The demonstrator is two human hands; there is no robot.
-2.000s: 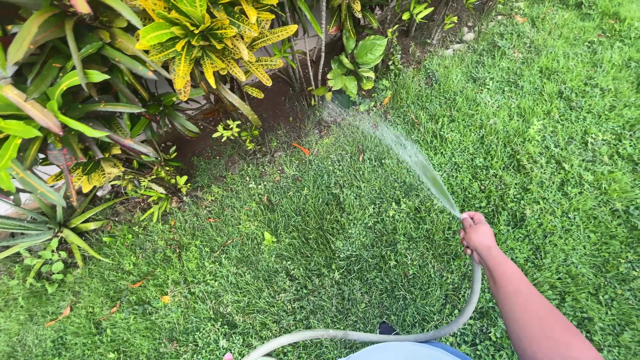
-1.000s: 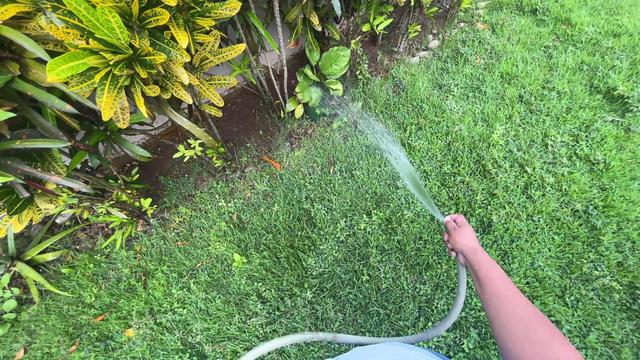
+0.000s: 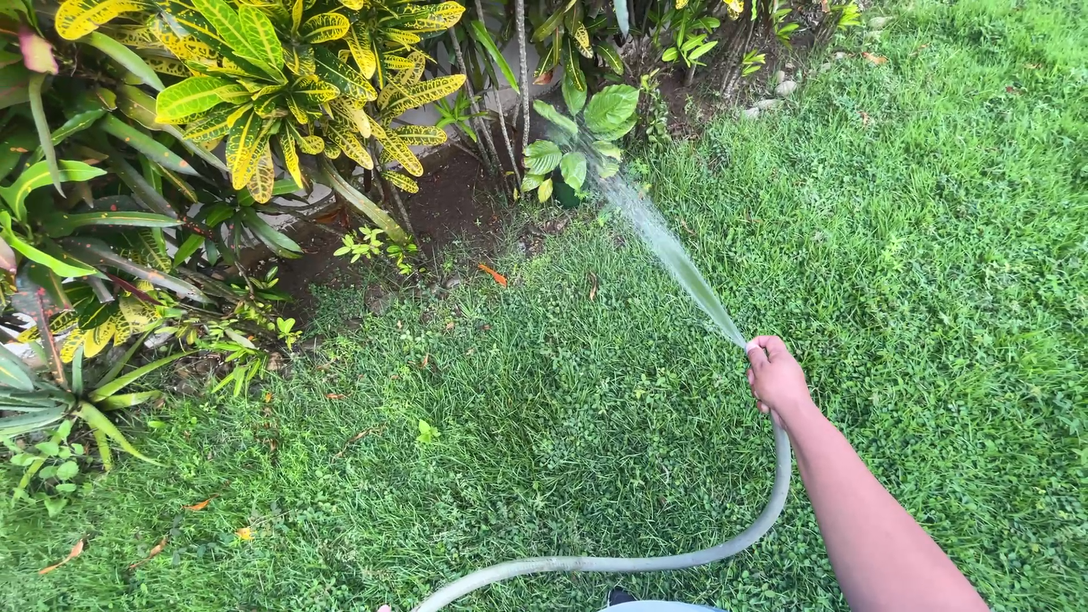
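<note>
My right hand (image 3: 775, 374) is closed around the end of a grey garden hose (image 3: 629, 563), with the thumb at its mouth. A fan of water (image 3: 667, 246) sprays from it up and to the left, reaching a broad-leaved green plant (image 3: 611, 110) at the edge of the bed. From my right hand the hose curves down and runs left to the bottom edge. Only a fingertip of my left hand (image 3: 384, 608) shows there, beside the hose; what it grips is out of frame.
Croton shrubs with yellow-spotted leaves (image 3: 246, 102) and a spiky rosette plant (image 3: 81, 399) fill the left side. Brown soil (image 3: 455, 200) lies beneath them. Lawn grass (image 3: 935, 280) spreads across the middle and right. Stones (image 3: 784, 87) edge the bed at the upper right.
The spray now lands on the broad-leaved plant; two seconds ago it fell on the ground and grass just below that plant.
</note>
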